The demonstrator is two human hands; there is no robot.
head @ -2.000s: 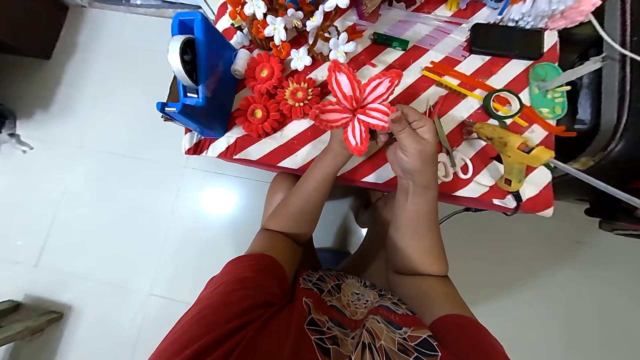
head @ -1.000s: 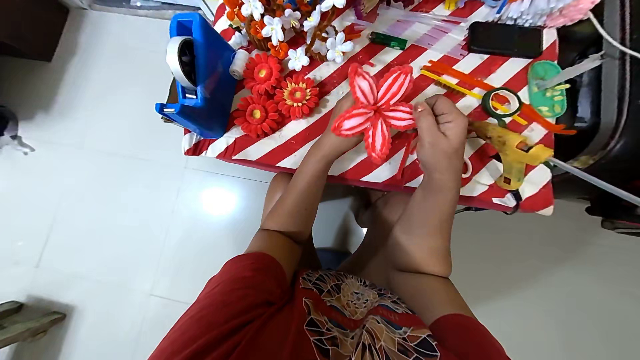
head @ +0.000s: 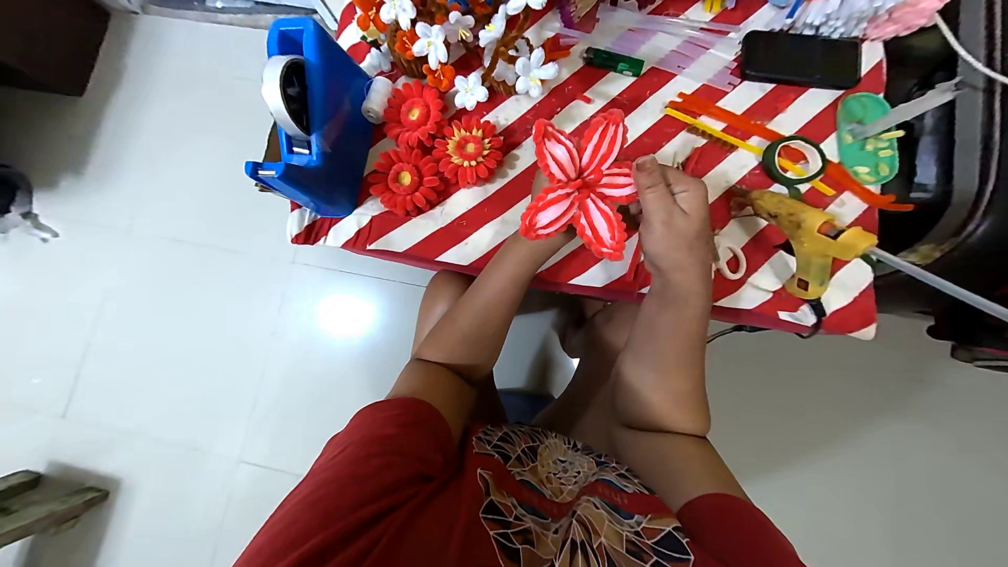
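A red and white flower with fuzzy petals, apparently of pipe cleaner (head: pixel 581 183), is held over the near edge of the table. Most of my left hand (head: pixel 542 189) is hidden beneath the flower; its fingers do not show, though the flower rests over it. With thumb and fingers, my right hand (head: pixel 671 206) pinches the tip of the flower's right petal. Three red flowers (head: pixel 405 179) lie to the left on the striped cloth. Partly behind my right wrist are white-handled scissors (head: pixel 731 260), and a yellow hot glue gun (head: pixel 811 236) lies farther right.
A blue tape dispenser (head: pixel 319 126) stands at the table's left edge. White and orange flowers (head: pixel 470 47) fill the back. Toward the right lie green tape (head: pixel 794 161), orange and yellow strips (head: pixel 732 118), a phone (head: pixel 802 60) and a green dish (head: pixel 866 142). A green lighter-like object (head: pixel 613 61) lies behind the held flower.
The held flower has turned, and it sits slightly lower and more to the right than in the oldest frame. My right hand has shifted right and now grips a petal's tip.
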